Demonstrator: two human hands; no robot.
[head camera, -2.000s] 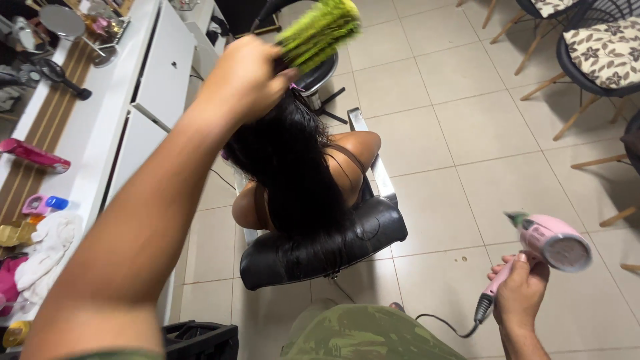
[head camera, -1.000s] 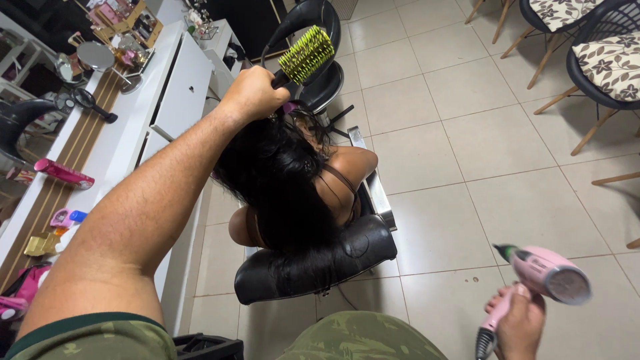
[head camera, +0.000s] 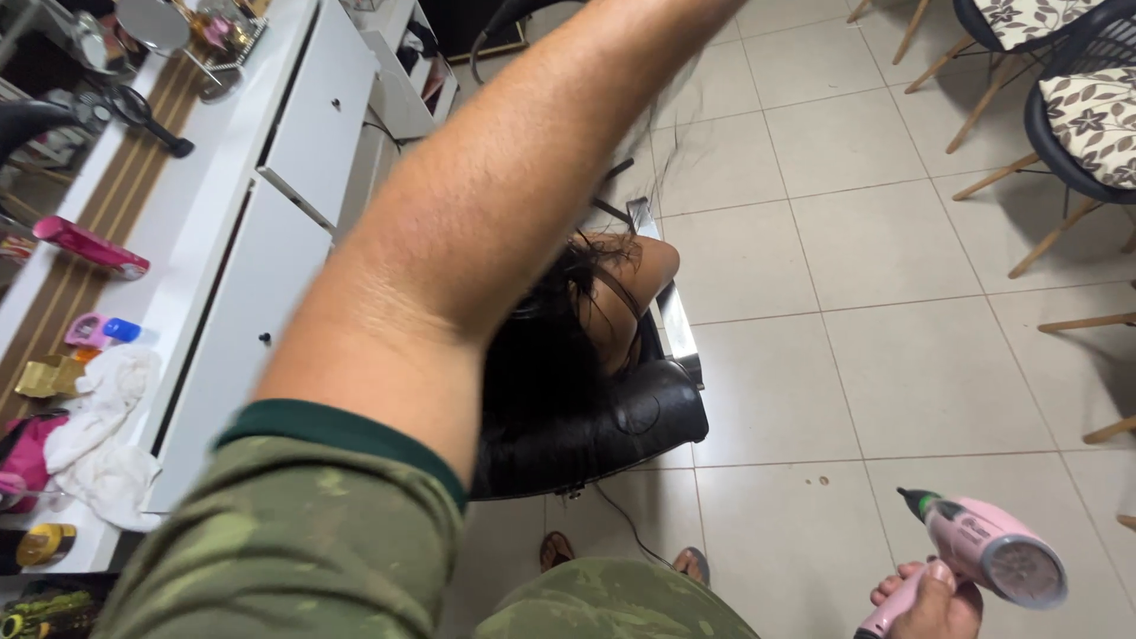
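Observation:
My left forearm stretches up across the view, and its hand lies beyond the top edge, so neither it nor the brush shows. Strands of dark hair are lifted beside the forearm. Below the arm, a person with long black hair (head camera: 541, 373) sits in a black salon chair (head camera: 612, 426); my arm hides the head. At the lower right, my right hand (head camera: 941, 599) is closed round the handle of a pink hair dryer (head camera: 994, 541), whose dark nozzle points up and left, away from the hair.
A white counter (head camera: 213, 133) on the left holds a pink bottle (head camera: 89, 247), a white towel (head camera: 106, 435) and a round mirror (head camera: 153, 22). Chairs with floral cushions (head camera: 1096, 124) stand at the upper right. A cable (head camera: 630, 524) runs over the tiled floor behind the salon chair.
My left hand, seen earlier with a green-bristled round brush above the person's head, has moved up out of view. The right hand still holds the dryer low at the right.

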